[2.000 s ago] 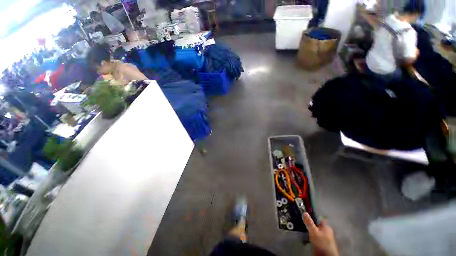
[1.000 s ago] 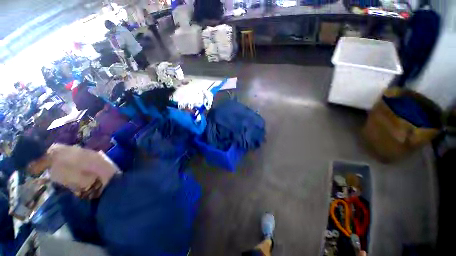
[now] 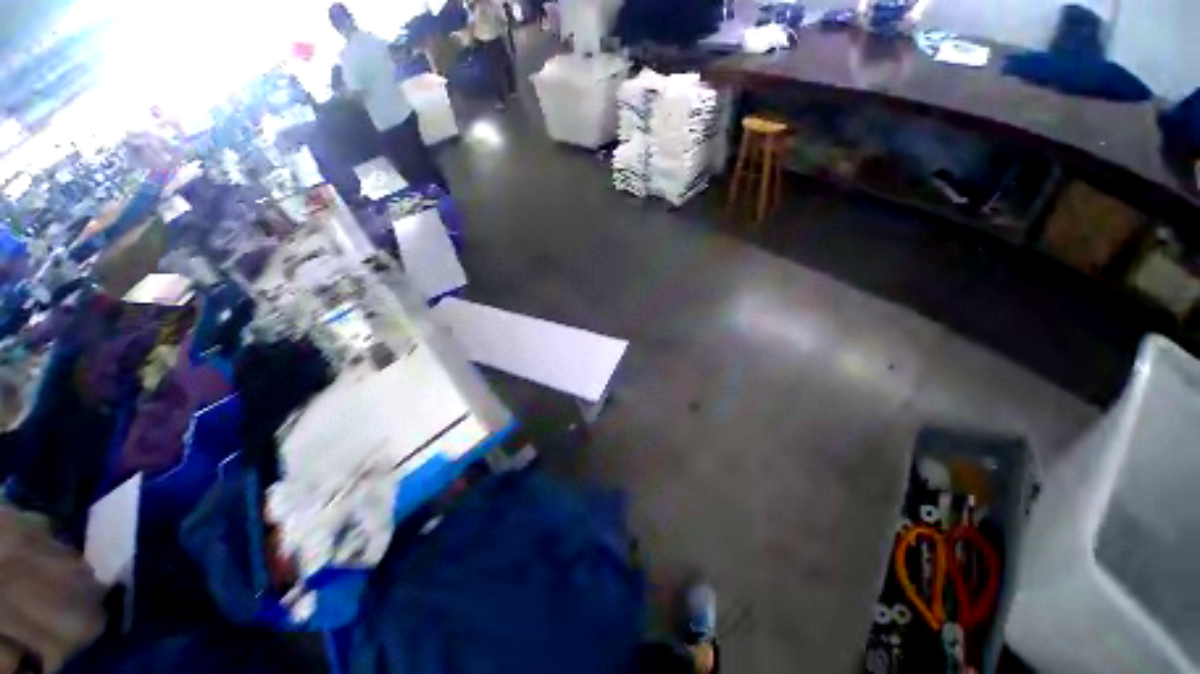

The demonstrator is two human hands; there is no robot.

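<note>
The long narrow grey tool tray is at the lower right, above the floor, its near end cut off by the bottom edge. In it lie scissors with orange loop handles, red loop handles beside them, and small round white parts. No hand of mine shows clearly; the near end of the tray, where one could be, is out of the picture. My left hand is not in view.
A white bin stands right beside the tray. Dark blue cloth bulges at the lower left beside a white, blue-edged table. A pale bench, a wooden stool, stacked white pieces and a long dark table are farther ahead.
The view has moved forward along the aisle. The blue cloth heap and white bin are nearer, and the cardboard box has left the picture. The hand seen at the tray's near end earlier no longer shows.
</note>
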